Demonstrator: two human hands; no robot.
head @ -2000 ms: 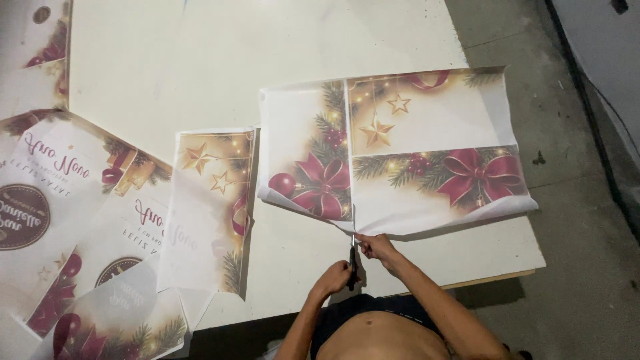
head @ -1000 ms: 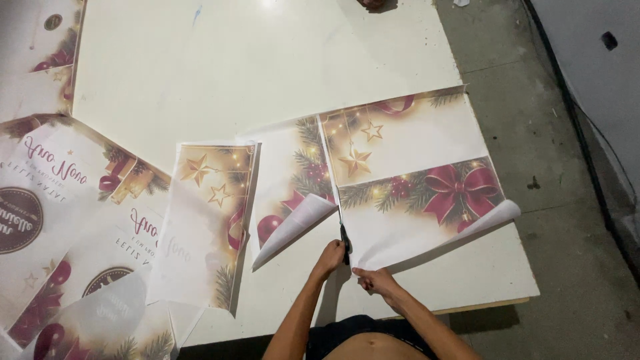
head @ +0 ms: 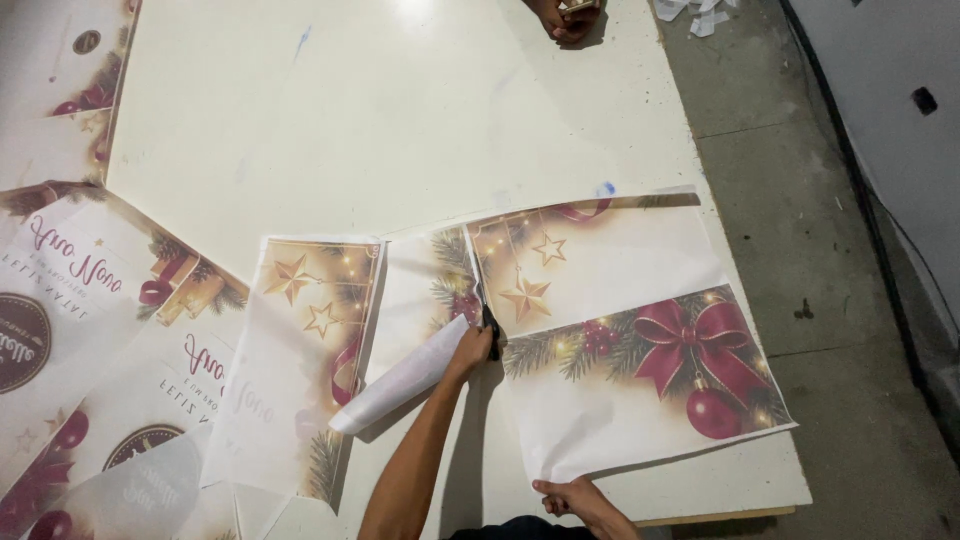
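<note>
A pair of scissors with dark handles [head: 490, 330] is held in my left hand [head: 472, 346]. Their blades lie at the line between two parts of a printed sheet with stars, bows and fir branches. My right hand [head: 571, 498] pinches the near left corner of the sheet's right part [head: 600, 420] between thumb and fingers. The left part [head: 409, 285] lies on the far side of my left hand, its near end rolled over and showing the plain white back [head: 405, 379].
A narrow printed strip [head: 300, 367] and larger printed sheets [head: 82, 315] cover the left of the white table [head: 390, 127]. Another person's hand [head: 568, 21] rests at the far edge. White scraps [head: 701, 11] lie on the floor.
The scissors and my left hand have moved away from my body along the sheet. My right hand has moved right and nearer, with the right part's corner. The left part's near end has curled over.
</note>
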